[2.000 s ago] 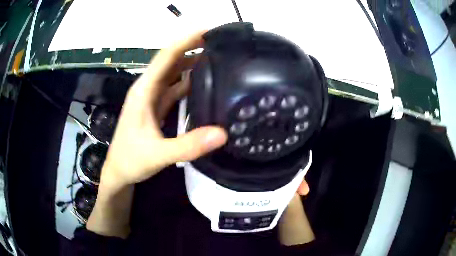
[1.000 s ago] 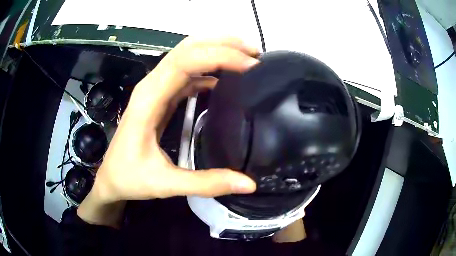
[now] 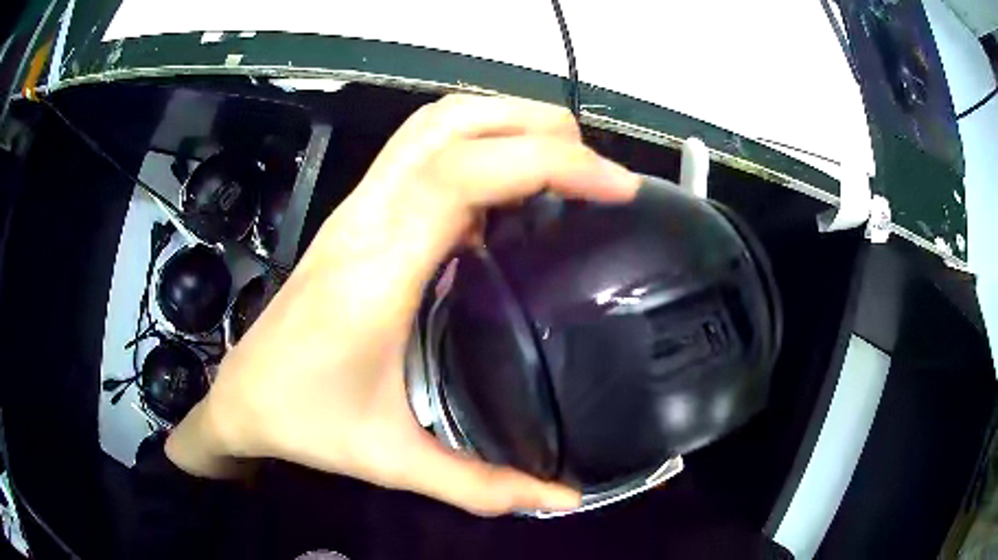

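Observation:
A PTZ dome camera with a glossy black ball head is in front of me, above my dark lap and below the bench edge. A rectangular recess shows on the right part of the ball. Parts of its white base show under the ball, and a white antenna stands behind it. My left hand grips the head from the left, with fingers on top and thumb at the bottom. My right hand is not visible.
A pale tray at the left, below the bench, holds several black dome cameras. The green-edged bench carries white paper, with a black cable lying over its edge. A pale strip is at the lower right.
The ball head has turned, so the LED ring no longer shows and the recess has come down. The camera is lower, away from the bench. My right hand has gone from sight.

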